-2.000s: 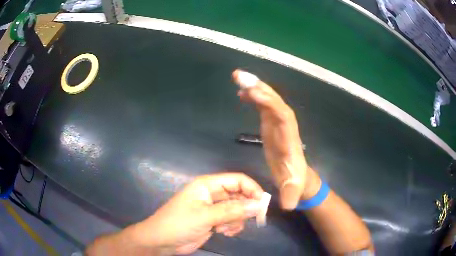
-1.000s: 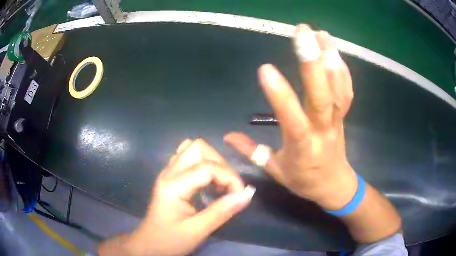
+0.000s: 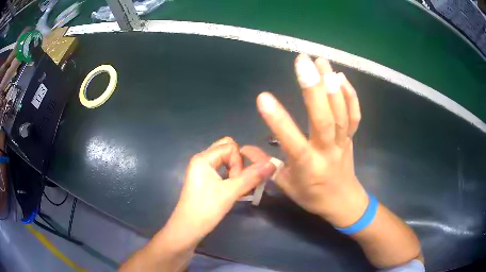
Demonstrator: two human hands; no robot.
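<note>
My left hand point(image 3: 210, 183) is low in the middle of the view, its thumb and fingertips pinched on a pale tape strip point(image 3: 258, 194) that hangs below them. The strip reaches the thumb of my right hand point(image 3: 322, 170), where a pale wrap shows. My right hand is open, fingers spread and pointing up, with white wraps on fingertips and a blue wristband point(image 3: 364, 219) on the wrist. A small dark tool point(image 3: 273, 141) lies on the bench, mostly hidden behind my right hand.
A cream-yellow tape roll point(image 3: 98, 86) lies on the dark bench mat point(image 3: 181, 101) at the left. A black machine point(image 3: 38, 114) with a white label stands far left, a green reel point(image 3: 29, 47) above it. A pale rail point(image 3: 256, 38) separates the bench from the green conveyor. An arm shows at the far left edge.
My left hand has come up and right to my right thumb, and the tape strip now hangs between them. My right hand has turned from side-on to spread fingers. The view has shifted slightly.
</note>
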